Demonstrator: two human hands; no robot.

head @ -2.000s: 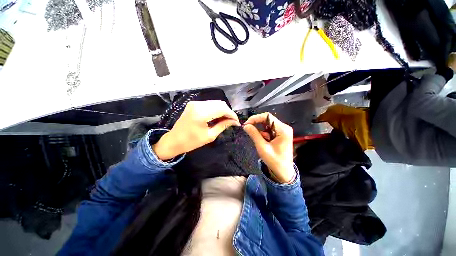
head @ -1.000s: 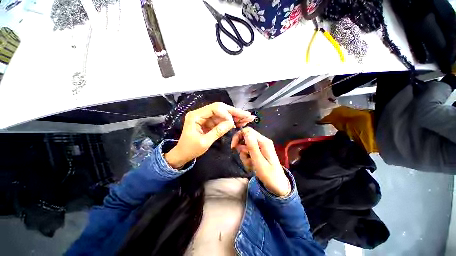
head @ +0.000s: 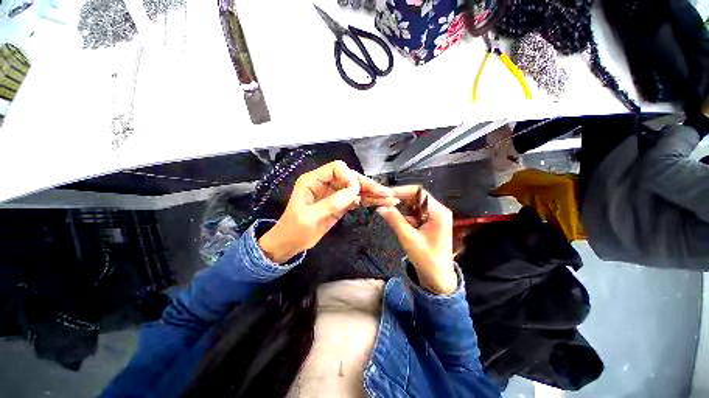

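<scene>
The black textured garment (head: 354, 247) lies bunched on the lap, with a white-flecked beaded edging (head: 284, 172) on its upper left. My left hand (head: 307, 214) is above the garment, thumb and fingers pinched. My right hand (head: 427, 245) meets it from the right, and the fingertips of both hands come together over the cloth. Whatever lies between the fingertips is too small to make out; no needle or thread can be seen. A small dark slim object (head: 422, 205) shows in the curled fingers of my right hand.
The white table (head: 179, 128) spans the top, holding black scissors (head: 362, 58), yellow-handled pliers (head: 513, 68), a long brown tool (head: 242, 62), a floral pouch (head: 420, 29) and glittery beads (head: 109, 23). Dark cloth (head: 536, 303) is piled at right. Another person's grey sleeve (head: 661, 171) is beyond.
Both hands were pinching the garment at first, then rose apart above it. Now my right hand has turned up and its fingertips meet those of my left hand.
</scene>
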